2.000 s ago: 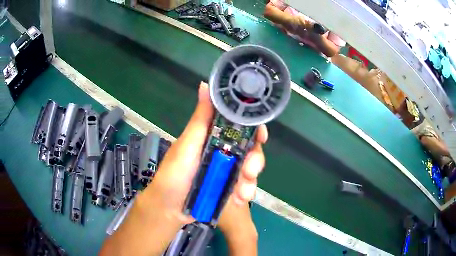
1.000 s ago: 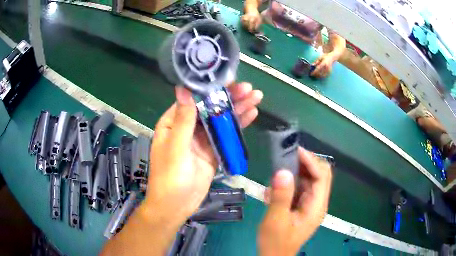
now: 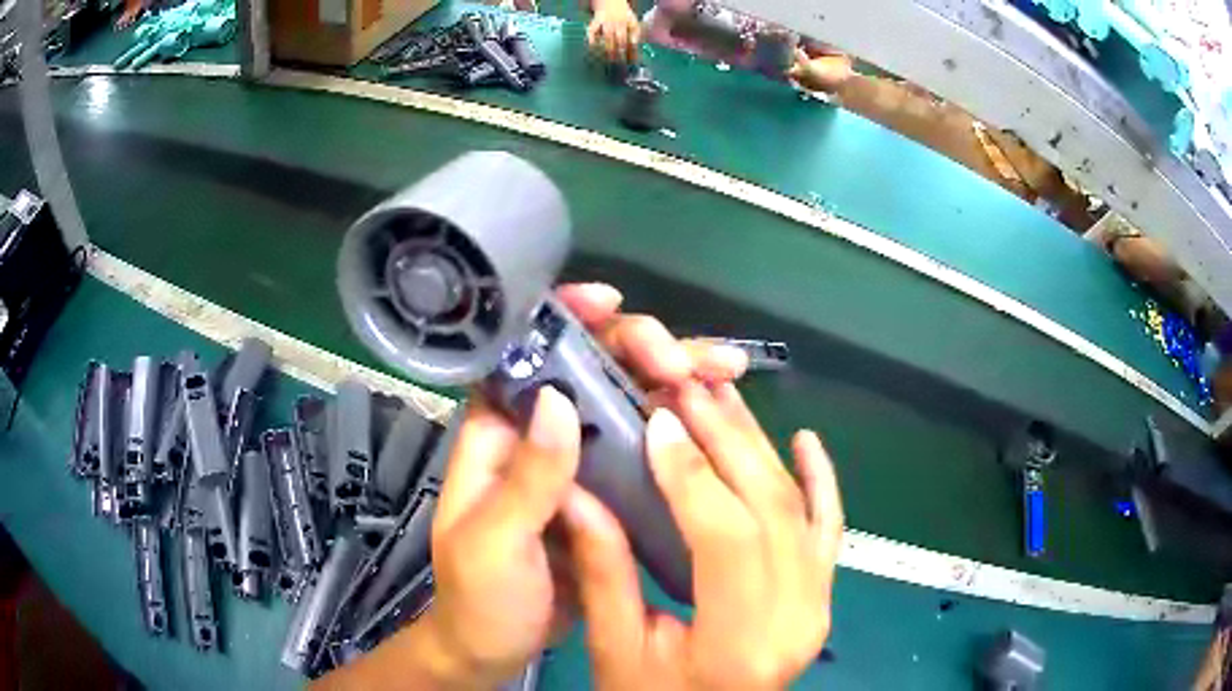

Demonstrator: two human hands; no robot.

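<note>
A grey handheld fan is held up in front of me, its round head to the upper left and its handle slanting down to the right. A grey handle cover lies over the handle, and the blue battery is hidden. Part of the circuit area shows near the head. My left hand grips the handle just below the head, thumb on the cover. My right hand is around the lower handle, fingers on the cover.
Loose handle covers are piled at left on the green bench. The conveyor belt carries an unclosed fan at right. A black device stands far left. Opposite are a cardboard box, a parts pile and a co-worker's hand.
The right hand has brought the separate cover onto the open handle, hiding the battery. The fan head has turned and moved lower left. The view has shifted.
</note>
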